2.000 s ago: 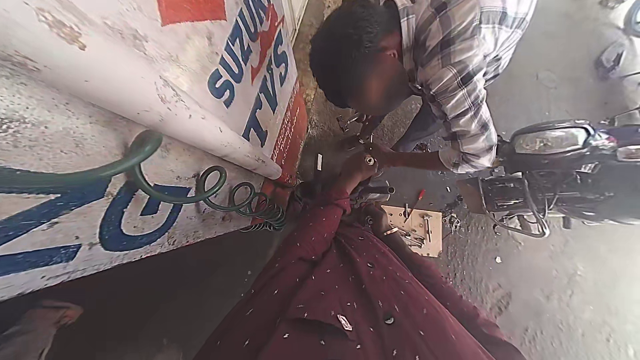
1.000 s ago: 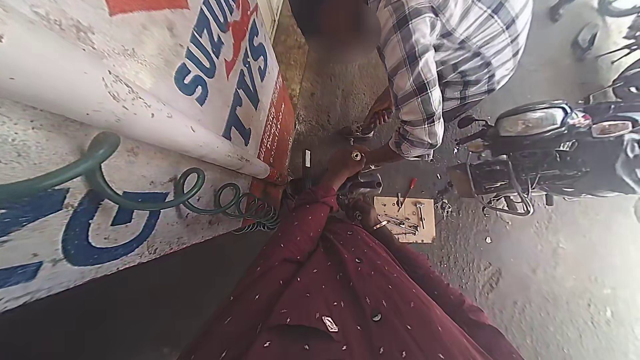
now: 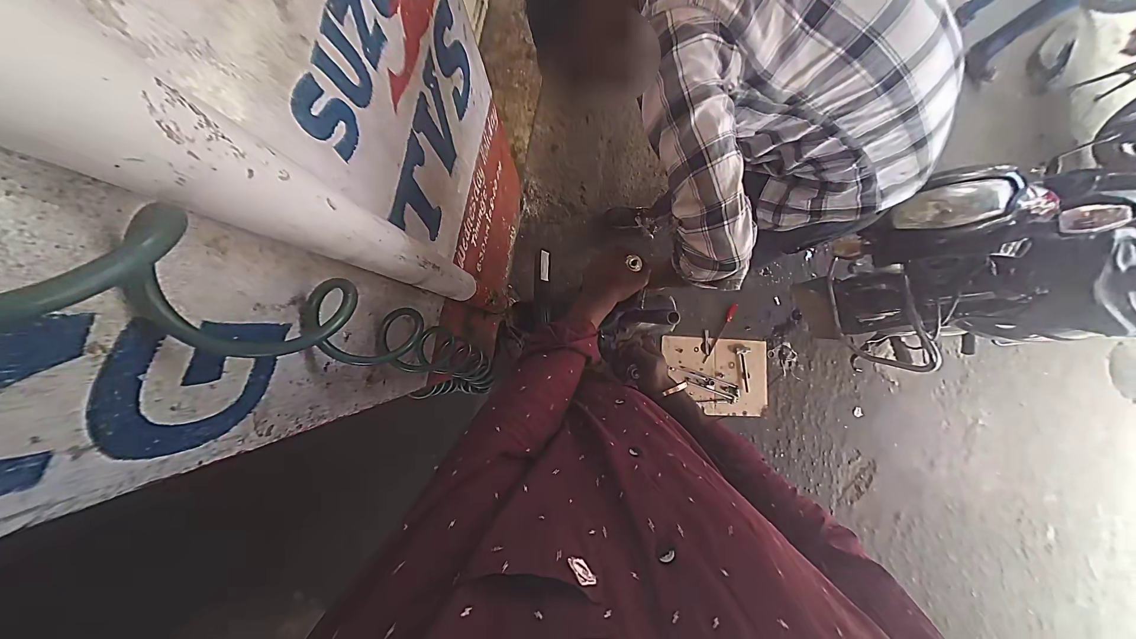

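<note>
My left hand (image 3: 614, 273) reaches out past its maroon sleeve, its fingers looking curled. A small round metal piece (image 3: 634, 263) shows on top of it; whether it is held or worn cannot be told. Just below is a dark metal part with a cylindrical end (image 3: 658, 316). Close against that part, in shadow, is my right hand (image 3: 641, 362), with a band at the wrist; its fingers are mostly hidden. Beside it on the ground lies a tan board (image 3: 754, 382) bearing several metal tools and a red-handled tool (image 3: 730, 312) at its upper edge.
A person in a checked shirt (image 3: 799, 106) crouches opposite, one arm close to my left hand. A coiled green hose (image 3: 213, 342) runs along the painted wall (image 3: 355, 222) and the pale pipe (image 3: 293, 204) at left. A parked motorcycle (image 3: 976, 275) stands at right.
The other person's head and shoulders have moved toward the top of the view, which has itself shifted. My hands remain around the metal part.
</note>
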